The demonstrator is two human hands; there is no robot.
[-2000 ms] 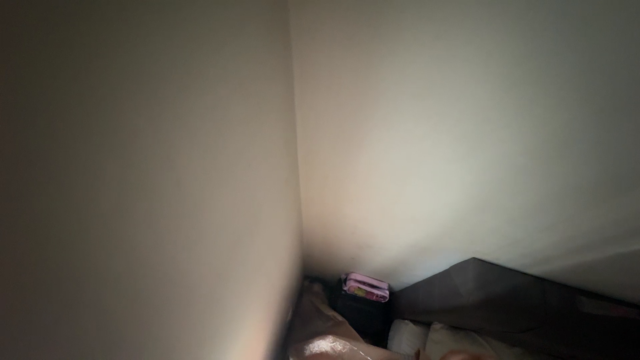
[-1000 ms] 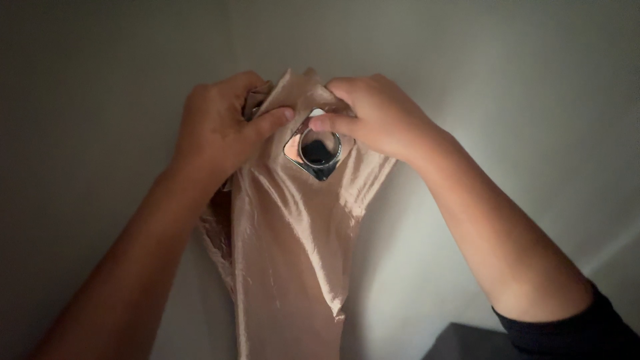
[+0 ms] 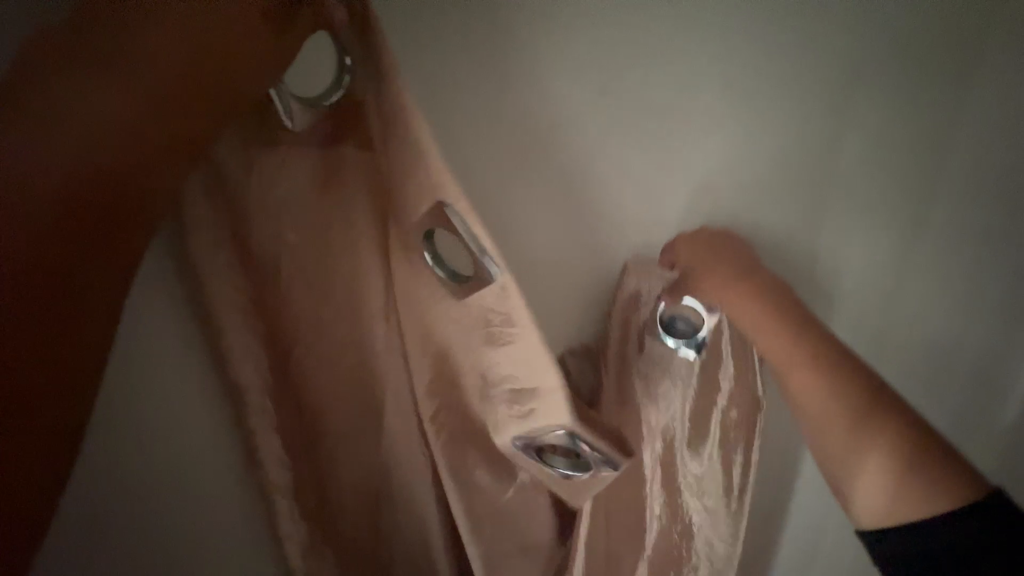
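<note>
A shiny pinkish-brown eyelet curtain (image 3: 496, 360) hangs in folds between my hands, with several metal grommets along its top edge. My right hand (image 3: 712, 268) grips the top edge just above one silver grommet (image 3: 682, 328). Another grommet (image 3: 564, 454) sits lower, where the fabric sags, and a diamond-edged grommet (image 3: 452, 254) is farther up to the left. My left hand (image 3: 272, 40), dark and blurred at the upper left, is raised at the curtain's top beside a further grommet (image 3: 318, 70); its fingers are not clearly seen.
A plain pale wall (image 3: 864, 160) stands behind the curtain and fills the background. A black sleeve (image 3: 944, 536) covers my upper right arm at the lower right.
A second ago both hands held the bunched curtain close together. Now they are far apart, the left one higher, and the top edge is spread between them. Two seconds ago neither hand was clearly visible.
</note>
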